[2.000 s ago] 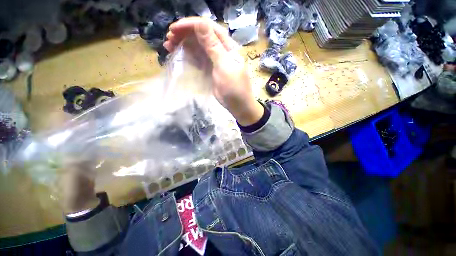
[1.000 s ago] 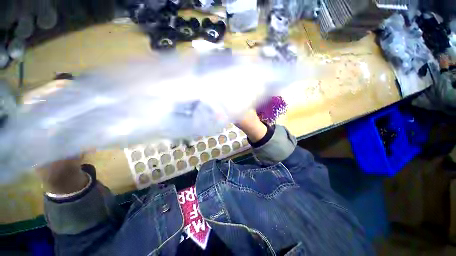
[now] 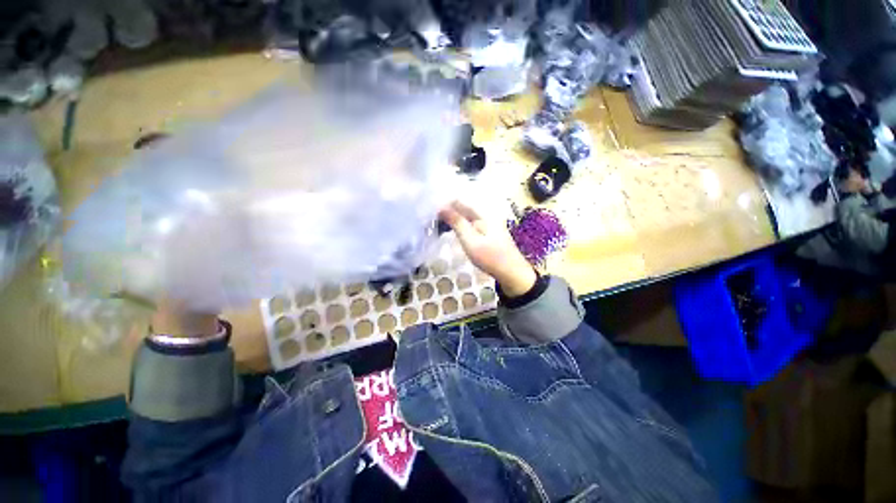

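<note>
A large clear plastic bag [image 3: 285,187], blurred by motion, spreads over the bench between my hands. My left hand [image 3: 192,260] is mostly hidden behind the bag's lower left part; its fingers cannot be made out. My right hand [image 3: 481,239] is at the bag's right edge, fingers partly bent; whether it grips the film is unclear. Small black inserts [image 3: 398,283] lie on the white perforated tray [image 3: 364,329], below the bag. A black housing [image 3: 549,178] with a pale ring lies right of the bag. A purple pile [image 3: 538,235] lies beside my right wrist.
Stacked trays [image 3: 688,69] stand at the back right. Wrapped grey parts [image 3: 580,59] lie at the back, and more plastic-wrapped parts [image 3: 786,138] at the right end. A blue bin [image 3: 732,329] sits below the bench edge. A bag with dark contents [image 3: 20,196] is at the far left.
The bag has moved and bunched up, uncovering the purple pile and the housing on the right. My right hand shows more clearly beside it. The view has shifted slightly.
</note>
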